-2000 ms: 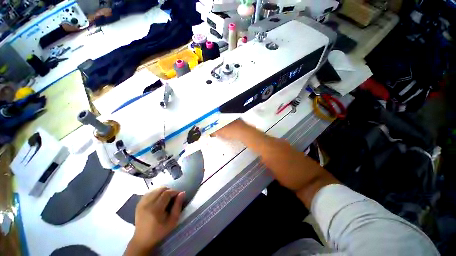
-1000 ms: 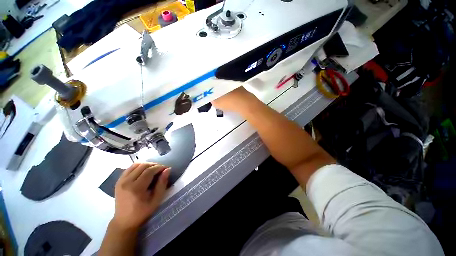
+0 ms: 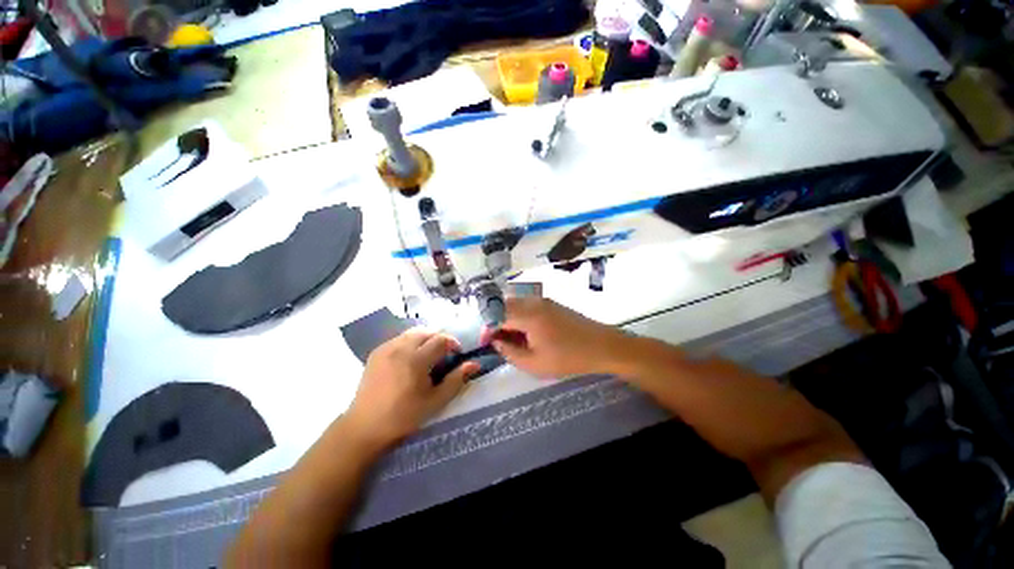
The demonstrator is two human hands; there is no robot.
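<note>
A dark grey curved cloth piece lies at the needle of the white sewing machine, partly hidden by my hands. My left hand holds its near edge just in front of the presser foot. My right hand pinches the cloth at the right of the needle, its fingertips near my left hand's. The needle tip is hidden by glare and fingers. A fan-shaped panel stack lies left of the machine head. A lower panel stack bears two small dark pieces.
A white box-shaped device stands at the upper left. Scissors with orange and red handles lie at the table's right end. A ruled strip runs along the front edge. Thread cones and a yellow tray stand behind the machine.
My right hand has come from under the machine arm to the cloth at the needle. The curved cloth is now gathered between both hands. The camera view has shifted left.
</note>
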